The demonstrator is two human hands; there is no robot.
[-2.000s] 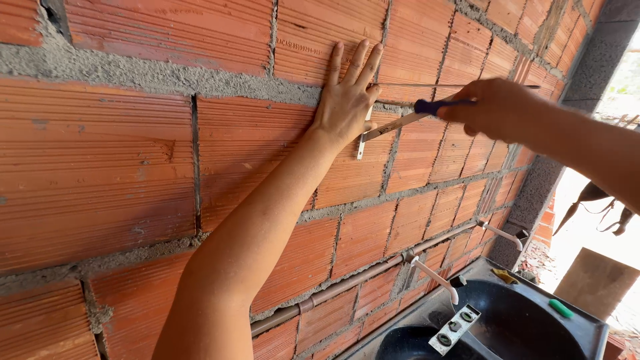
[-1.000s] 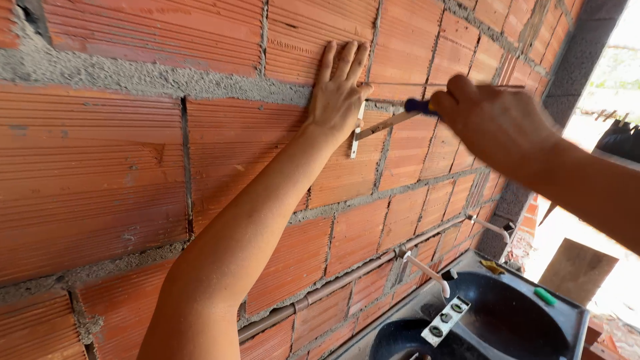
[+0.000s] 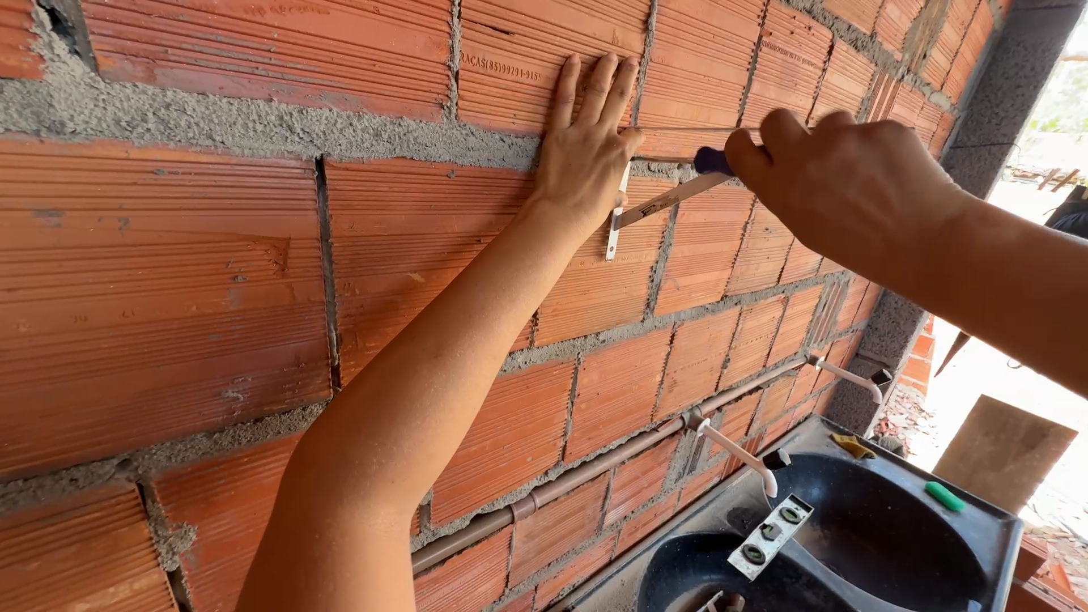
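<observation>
My left hand [image 3: 591,144] lies with its fingers spread against the hollow clay brick wall [image 3: 442,229], over the upper part of a white metal shelf bracket [image 3: 614,234]. The bracket's plate with holes shows below the palm, and its diagonal brace [image 3: 671,197] slants out to the right. In my right hand [image 3: 841,178] is a screwdriver with a dark blue handle [image 3: 712,161]; its shaft points left toward the bracket under my left hand. The tip and any screw are hidden behind the left fingers.
Below on the right stands a double black sink [image 3: 875,527] with a small level [image 3: 770,537] across its divider, a green object [image 3: 944,495] and a yellow one [image 3: 852,446]. Two white taps [image 3: 738,455] [image 3: 850,376] project from a brown pipe [image 3: 595,472] along the wall.
My left hand stays pressed at the bracket throughout. My right hand remains at the screwdriver, with its grip and wrist turned differently from before.
</observation>
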